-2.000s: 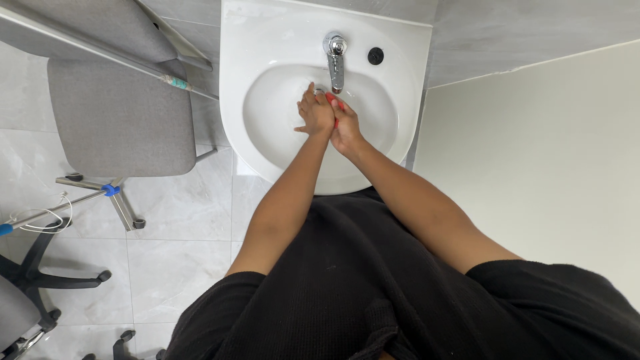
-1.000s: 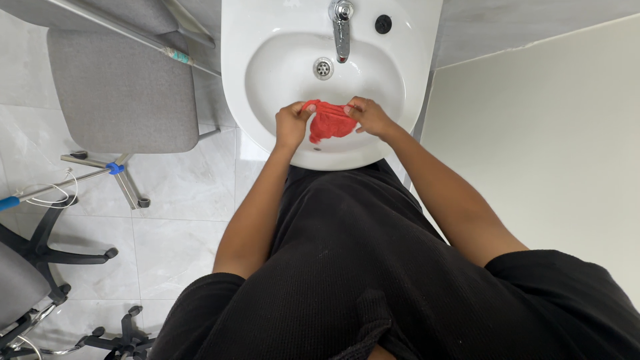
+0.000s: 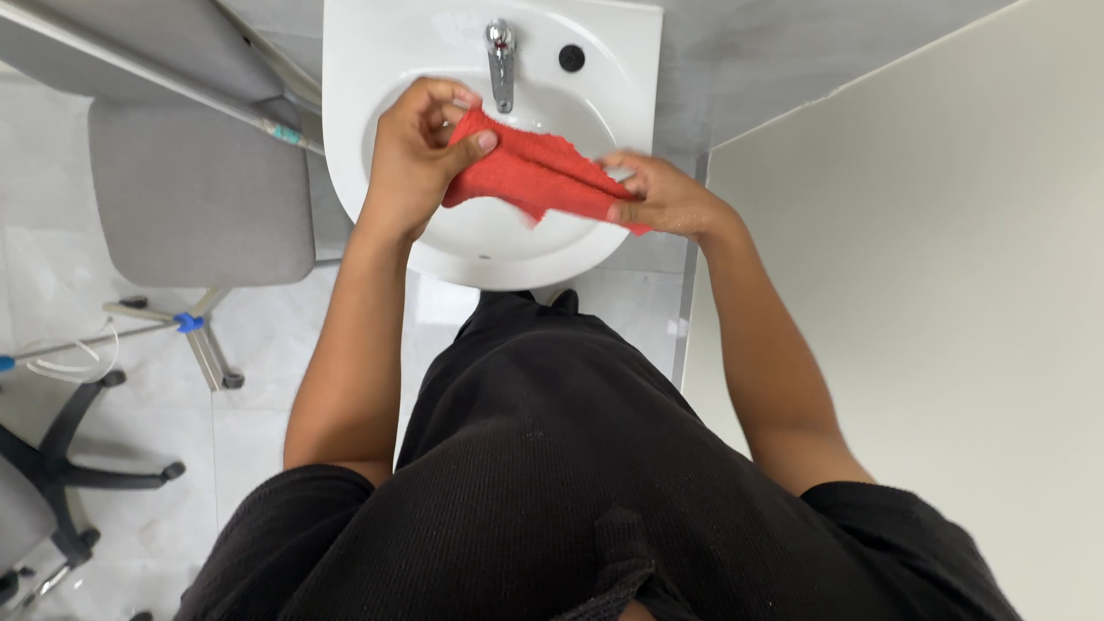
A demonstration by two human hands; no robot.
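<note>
A red cloth (image 3: 539, 172) is stretched between my two hands above the basin of a white washbasin (image 3: 358, 34). My left hand (image 3: 423, 142) pinches its left end between thumb and fingers, just left of the chrome faucet (image 3: 501, 65). Its other end, lower and to the right, is gripped by my right hand (image 3: 668, 194), whose fingers are slightly blurred, over the basin's right rim. The cloth sags in folds with a ragged lower edge. It hides the middle of the basin, drain included. No stream of water shows under the spout.
A round black plug (image 3: 571, 58) sits on the basin's deck, right of the faucet. On the left stand a grey chair (image 3: 203, 190), a metal stand base with a blue joint (image 3: 188, 323) and a black wheeled chair base (image 3: 78, 470). A pale wall panel (image 3: 914, 259) rises at the right.
Two seconds ago my hands were together under the faucet around something red. One second ago they held the cloth bunched over the basin's front. Now it is spread wider, with my hands farther apart.
</note>
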